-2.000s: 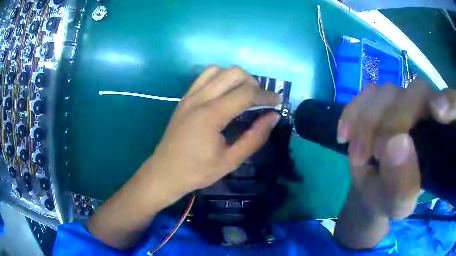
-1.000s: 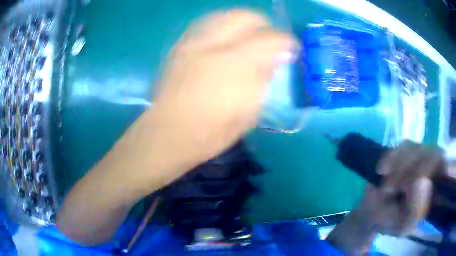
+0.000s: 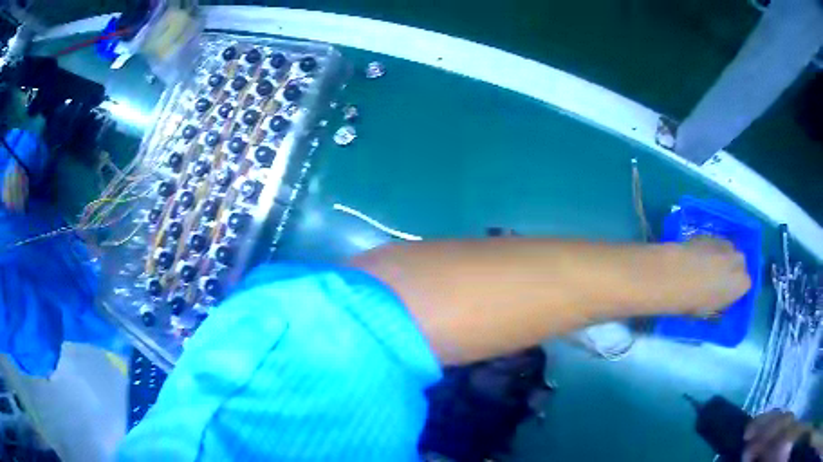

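My left arm, in a blue sleeve, reaches across to the blue parts bin (image 3: 753,311). My left hand (image 3: 708,278) is over and partly inside the bin; its fingertips and anything in them are hidden or blurred. My right hand (image 3: 774,439) is at the lower right edge, cut off, around the black electric screwdriver (image 3: 720,422), whose thin bit points up and left. The black housing (image 3: 483,406) lies below my left forearm, partly covered by it. A white cable (image 3: 374,220) shows above the forearm.
The clear tray (image 3: 307,135) with rows of round black modules is at the left. White cables (image 3: 783,334) lie right of the bin. Coloured lead wires (image 3: 639,194) lie above left of it. Small clear pieces (image 3: 345,135) lie beside the tray. Another person's blue sleeve (image 3: 54,289) shows far left.
My left hand has left the housing's end and moved right to the blue bin. The screwdriver in my right hand is away from the housing, lower right. The view has shifted.
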